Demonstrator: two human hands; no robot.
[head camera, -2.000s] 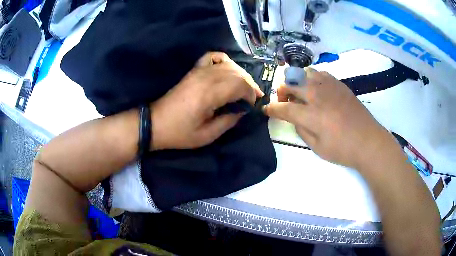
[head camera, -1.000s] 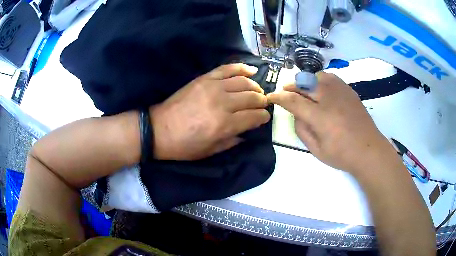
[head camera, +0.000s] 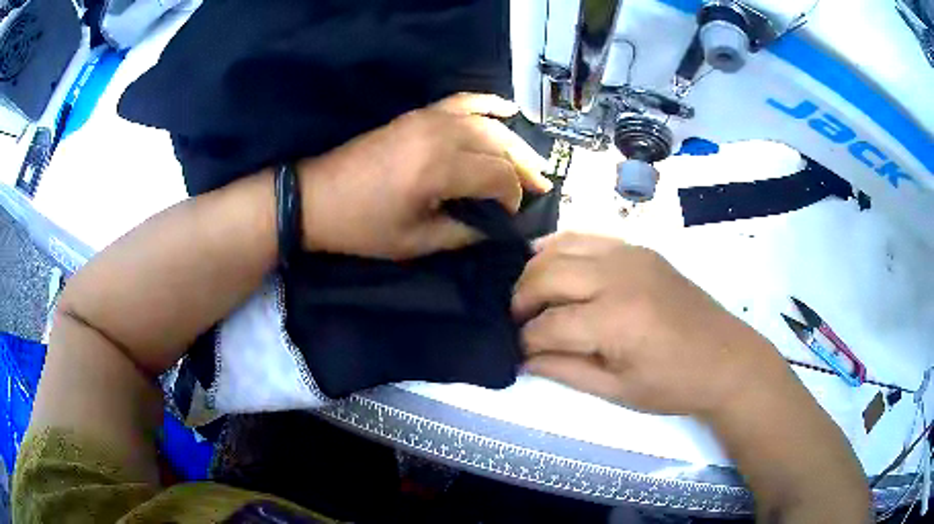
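Observation:
A large black garment piece (head camera: 328, 61) lies left of the needle area and runs down to the table's front edge. White cloth with an overlocked edge (head camera: 261, 348) shows under it at the lower left. My left hand (head camera: 420, 189) lies on the fabric and pinches a raised black fold just in front of the presser foot (head camera: 574, 128). My right hand (head camera: 625, 317) grips the fabric's right edge, nearer the front, its fingertips at the cloth. The fabric edge reaches the brassy feed dog (head camera: 559, 159).
The white JACK machine head (head camera: 819, 113) arches over the right, with its tension dial (head camera: 643, 135). A black strip (head camera: 758, 194) lies under the arm. Thread snips (head camera: 828, 343) and small scraps lie at the right. A ruler strip (head camera: 492, 455) follows the front edge. Blue plastic (head camera: 31, 379) shows lower left.
My right hand has moved from beside the needle plate toward the front, onto the fabric's right edge. My left hand has shifted slightly up and now lifts a fold. The lower fabric edge has drawn up and left.

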